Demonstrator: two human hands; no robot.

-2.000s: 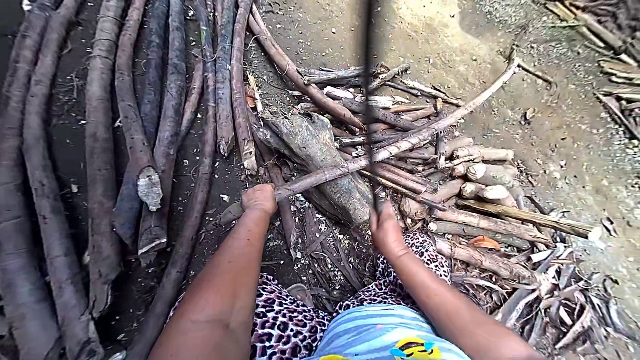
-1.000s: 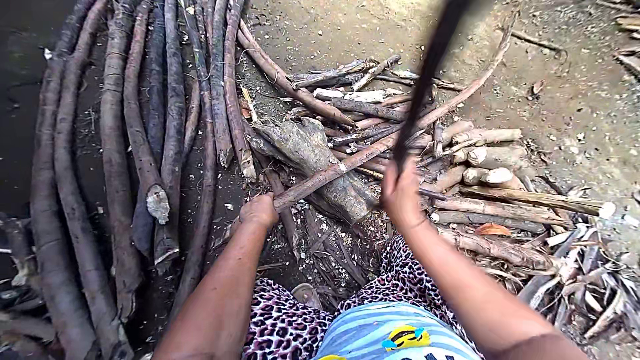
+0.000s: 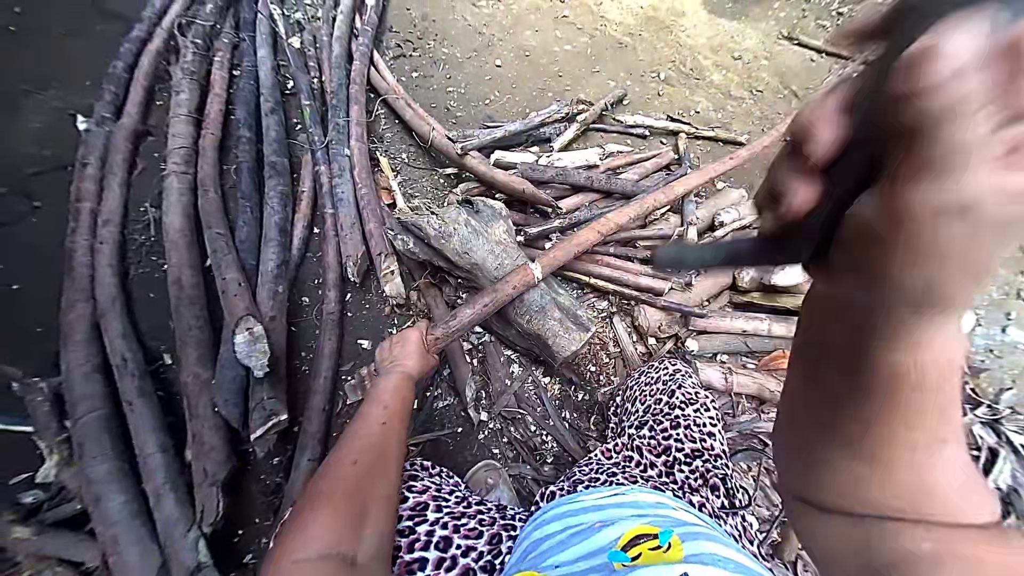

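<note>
My left hand (image 3: 406, 352) grips the near end of a long, thin wooden pole (image 3: 592, 238). The pole lies slantwise across a thick grey log (image 3: 504, 272) and runs up to the right, its far part hidden behind my right hand. A pale notch shows in its bark above the log. My right hand (image 3: 896, 120), blurred and close to the camera, is raised at the upper right and closed around a dark tool. The tool's lower end (image 3: 728, 254) sticks out to the left below the fist; the rest is out of view, and its kind cannot be told.
Several long, dark poles (image 3: 184, 264) lie side by side at the left. Cut sticks and short branches (image 3: 592, 176) are heaped beyond and right of the log. Wood chips and bark strips (image 3: 544, 408) cover the ground around my foot (image 3: 492, 482).
My right hand has risen up and to the right with the dark tool, much nearer the camera. A pale notch now shows on the pole. My left hand still holds its near end.
</note>
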